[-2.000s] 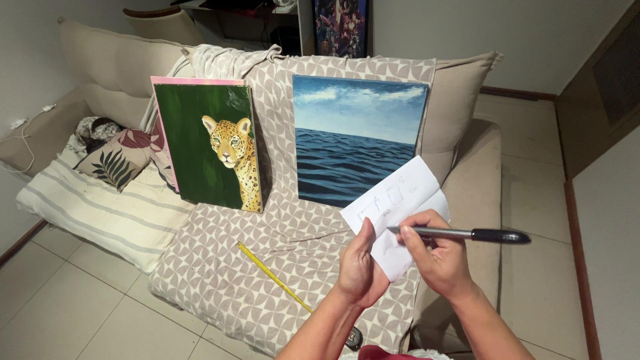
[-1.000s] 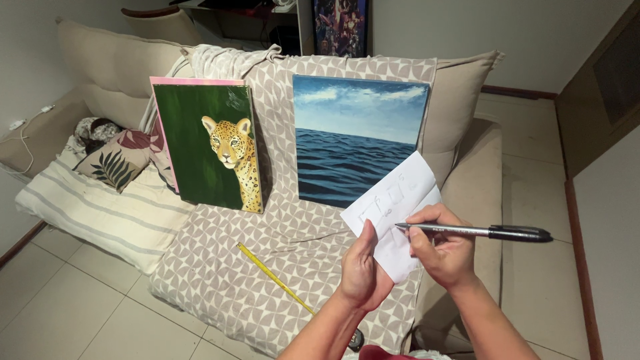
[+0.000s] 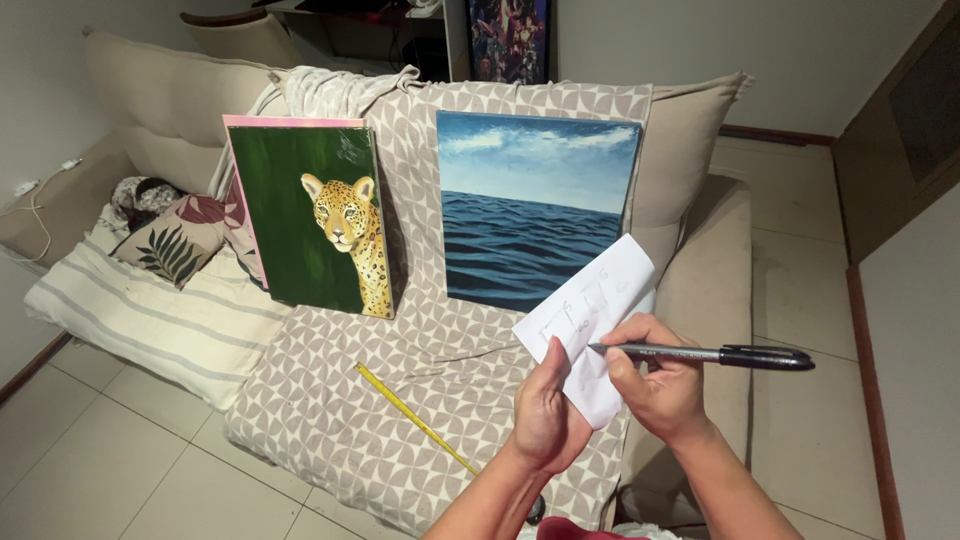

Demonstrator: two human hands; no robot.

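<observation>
My left hand [image 3: 551,416] holds a folded sheet of white paper [image 3: 600,300] with small pencil-like sketches on it, its thumb on top. In my right hand [image 3: 660,375] is a black Pilot pen [image 3: 701,354], its tip at the paper just right of my left thumb. Beyond the hands, a seascape painting on canvas [image 3: 534,202] leans against the sofa's backrest. To its left leans a painting of a jaguar on green [image 3: 315,217], with a pink-edged panel [image 3: 244,187] behind it. A yellow tape measure blade [image 3: 412,416] lies extended on the seat; its case is mostly hidden by my left forearm.
A patterned throw [image 3: 315,397] covers the beige sofa [image 3: 720,270]. At the left are a striped cushion [image 3: 150,307], a leaf-print pillow [image 3: 176,240] and a white cable [image 3: 45,195]. A framed poster [image 3: 510,37] stands behind the sofa, and tiled floor [image 3: 799,300] runs along its right side.
The pen's angle in my right hand has shifted between the frames, its tip staying near the paper. My left hand has kept its hold on the sheet. The paintings and tape have not moved.
</observation>
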